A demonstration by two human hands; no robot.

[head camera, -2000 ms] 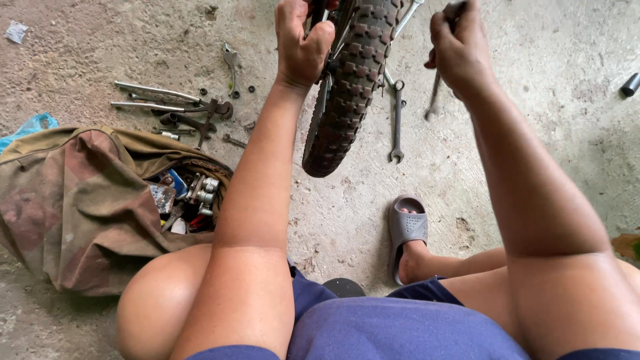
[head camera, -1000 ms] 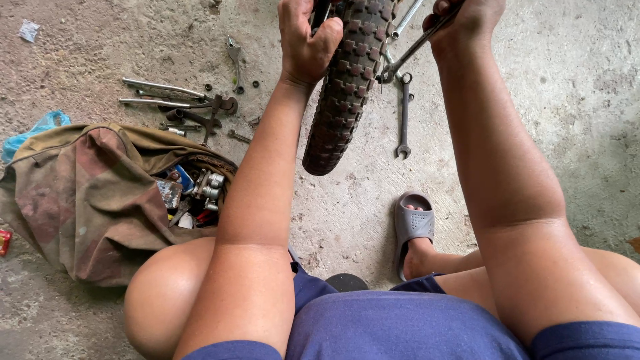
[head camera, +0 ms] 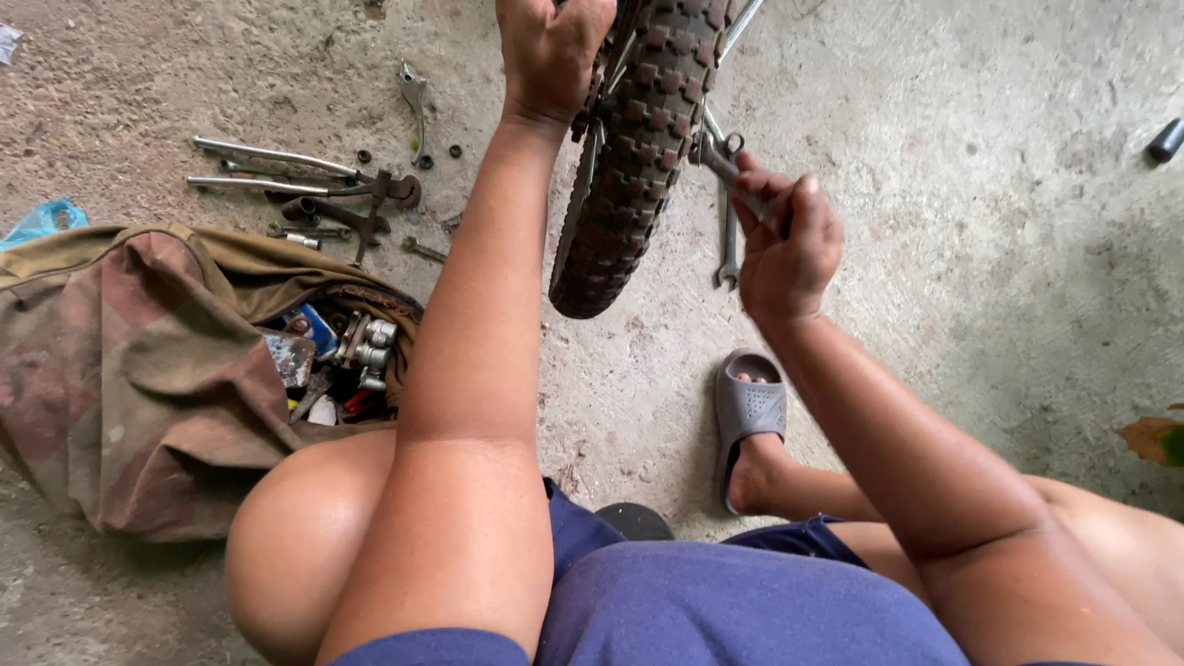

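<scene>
A bicycle wheel with a knobbly tire stands upright at top centre. On its left side is my left hand, fingers curled near the hub; what they grip is hidden at the frame's top edge. To the right of the tire, my right hand holds a metal wrench, whose far end meets the wheel's right side near the axle. Below and behind that tool, a combination wrench lies on the concrete floor. A silvery metal stay or rod runs beside the tire at the top.
A camouflage canvas bag with metal parts inside lies open at left. Pincers with long handles, small wrenches, nuts and a metal lever lie above it. My sandalled foot is below the wheel. A black cylinder lies far right.
My right hand has come down and toward the wheel, and the wrench in it now reaches the wheel's side. My left hand has stayed beside the wheel.
</scene>
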